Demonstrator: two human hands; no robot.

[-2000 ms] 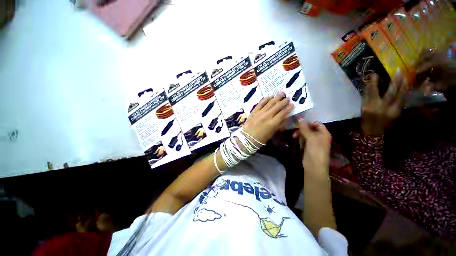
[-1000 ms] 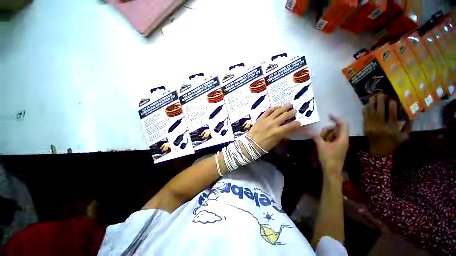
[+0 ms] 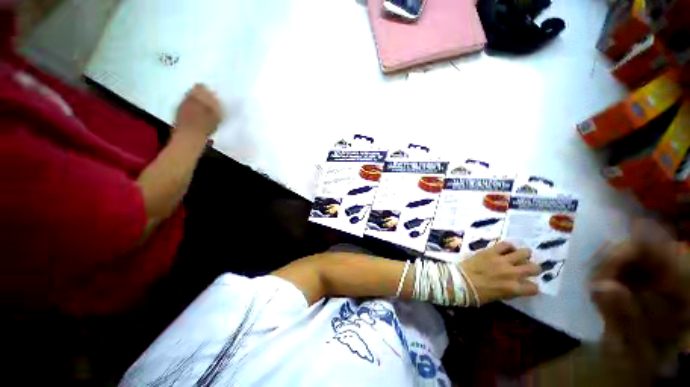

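Several white-backed hang-tab cartons (image 3: 405, 198) lie side by side in a slanting row on the white table (image 3: 261, 98), tabs away from me. My left hand (image 3: 499, 273), with pale bands around the wrist, rests palm down at the lower edge of the rightmost carton (image 3: 539, 233). Its fingers are apart, and the thumb is near the table edge. A blurred hand at the right, apparently my right hand (image 3: 643, 283), is raised beside the row, apart from the cartons. Whether it holds anything small cannot be seen.
A person in red sits at the left, a blurred hand (image 3: 198, 112) over the table edge. A pink folder (image 3: 431, 34) with a phone (image 3: 403, 7) on it and a black crumpled item (image 3: 514, 26) lie at the far side. Orange cartons (image 3: 632, 113) are piled at the far right.
The view has swung left, so the row appears farther right and the person in red shows. My left hand stays on the rightmost carton. The hand at the right is larger and blurred.
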